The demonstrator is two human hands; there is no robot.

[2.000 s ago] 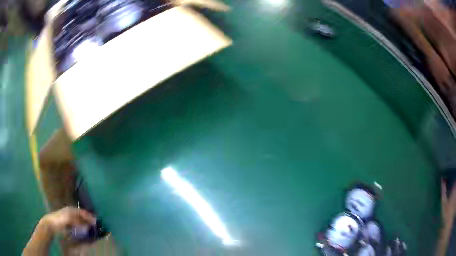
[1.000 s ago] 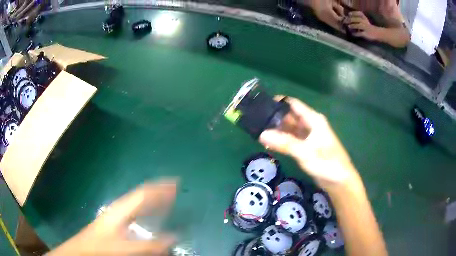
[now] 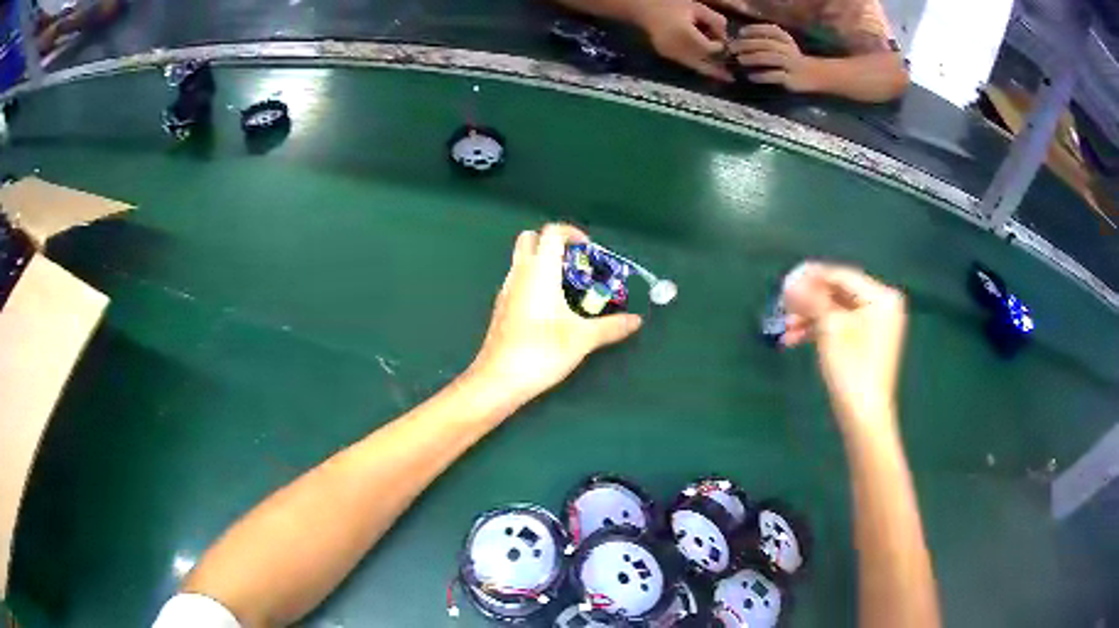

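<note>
My left hand (image 3: 540,301) holds a black housing by its sides. A blue round circuit board (image 3: 598,280) shows at its open end, and a whitish cable with a round end piece (image 3: 663,292) hangs out to the right. My right hand (image 3: 841,313), blurred, is apart to the right and pinches a small pale and dark piece (image 3: 777,309), too blurred to name. Pale grey discs with black rims, the base covers (image 3: 513,550), lie heaped near me, some with thin red leads.
An open carton (image 3: 49,331) stands at the left edge. A single cover (image 3: 476,150) and dark units (image 3: 190,98) lie toward the far rail (image 3: 491,59). A blue-lit unit (image 3: 1012,317) lies right. Another person's hands (image 3: 736,49) work opposite, beside a metal post (image 3: 1028,147).
The black housing has passed from my right hand to my left, which moved up and right. My right hand has moved right with a small piece. The view has shifted, leaving less of the carton visible.
</note>
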